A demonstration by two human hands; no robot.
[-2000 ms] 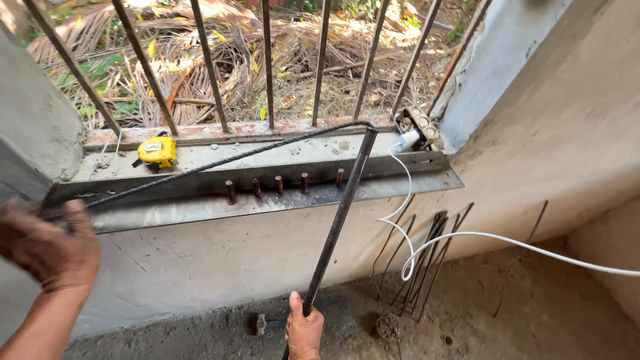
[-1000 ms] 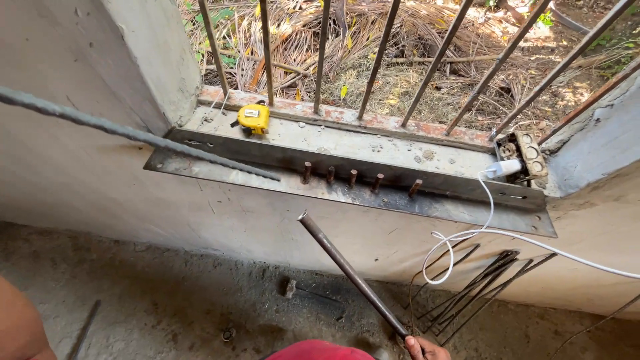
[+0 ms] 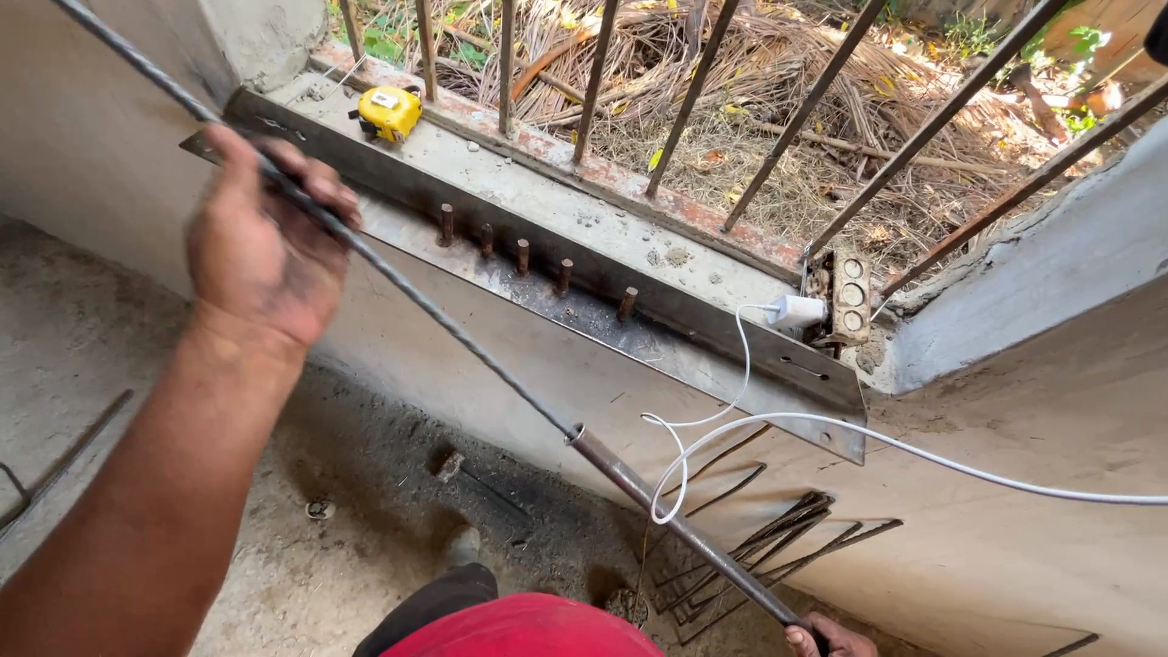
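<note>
My left hand (image 3: 265, 237) is wrapped around a long ribbed steel rebar rod (image 3: 438, 315), which slopes down from the upper left. The rod's lower end meets the open mouth of a steel pipe (image 3: 684, 534). At the bottom right my right hand (image 3: 835, 636) grips the pipe's far end. Behind them, a steel angle bar (image 3: 693, 351) lies along the window sill, with several short upright steel pegs (image 3: 523, 257) on its ledge.
A yellow tape measure (image 3: 390, 112) rests on the sill below the window bars (image 3: 698, 96). A white charger (image 3: 797, 311) sits in a socket box (image 3: 850, 294), its cable (image 3: 958, 470) looping across. Bent steel rods (image 3: 776, 538) lean against the wall; a hammer (image 3: 452, 466) lies on the floor.
My left hand has come into view, closed around the rod. The rod has moved off the angle bar's ledge, and its end now meets the pipe's mouth.
</note>
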